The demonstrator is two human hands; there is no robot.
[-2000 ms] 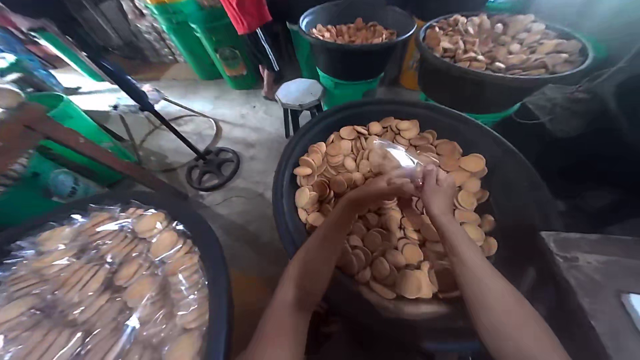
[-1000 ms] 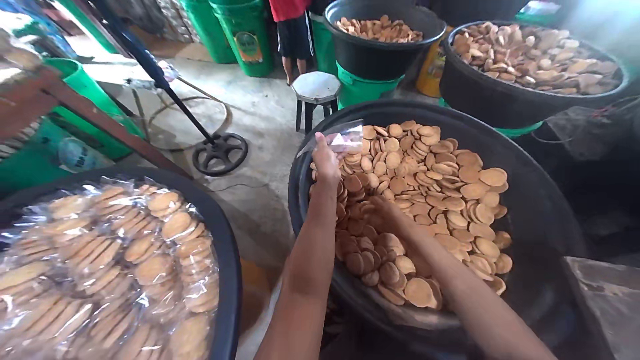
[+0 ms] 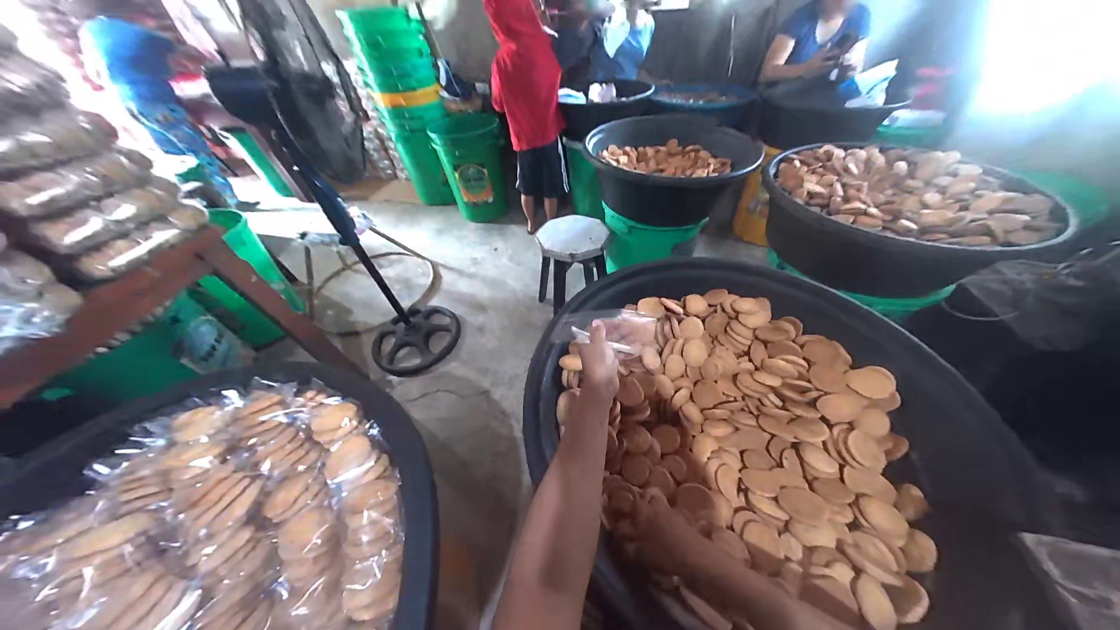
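Round flat brown biscuits (image 3: 779,429) fill much of a large black tub (image 3: 971,437) in front of me. Over its left rim area, my left hand (image 3: 600,360) grips a clear plastic bag (image 3: 626,328) above the biscuits. Lower down, my right hand (image 3: 652,529) is among the biscuits in shadow; its fingers are partly hidden, and whether they hold any is unclear. Filled clear bags of biscuits (image 3: 302,516) lie in a second black tub (image 3: 418,490) at the lower left.
Beyond are an octagonal stool (image 3: 573,238), a black stand with a round base (image 3: 416,339), and more biscuit tubs (image 3: 674,188) (image 3: 919,249) on green buckets. Bagged goods (image 3: 105,201) sit on a wooden table (image 3: 114,311) at left. A person in red (image 3: 529,79) and other people are farther back.
Two seconds ago both hands were together at the bag over the biscuits; they have since separated, my right hand now lower among the biscuits. The view has tilted up.
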